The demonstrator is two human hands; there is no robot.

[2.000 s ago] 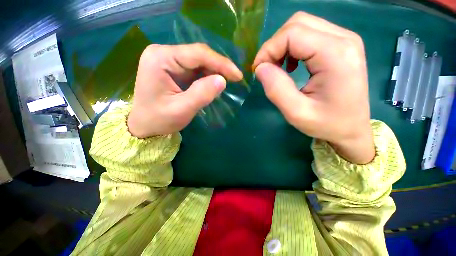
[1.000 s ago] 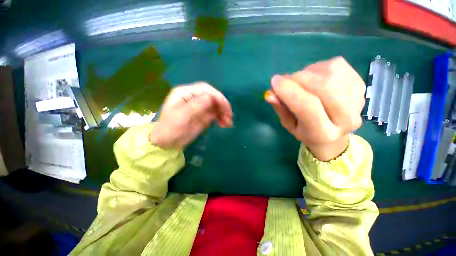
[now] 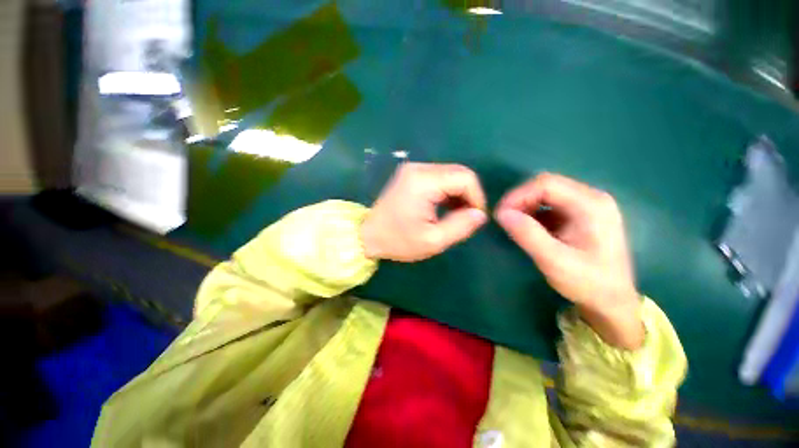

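Observation:
My left hand (image 3: 427,213) and my right hand (image 3: 574,234) are close together over the green bench, in front of the red shirt. On each hand the thumb and forefinger are pinched, with the tips nearly meeting. Whether a small piece of tape is between the fingertips is too small and blurred to tell. Amber film (image 3: 302,57) lies flat in wide strips on the bench, left of and beyond my left hand, with bright glare on it.
White printed paper (image 3: 131,175) with blurred loose parts (image 3: 153,109) lies at the left. A blurred row of silver parts (image 3: 764,214) lies at the right, near a white sheet (image 3: 764,339) and a blue bin edge (image 3: 786,366). The green bench (image 3: 526,114) reflects ceiling lights.
The view has turned and shifted. The hands, apart a second ago, are now close together. The orange piece seen at my right fingertips is no longer discernible.

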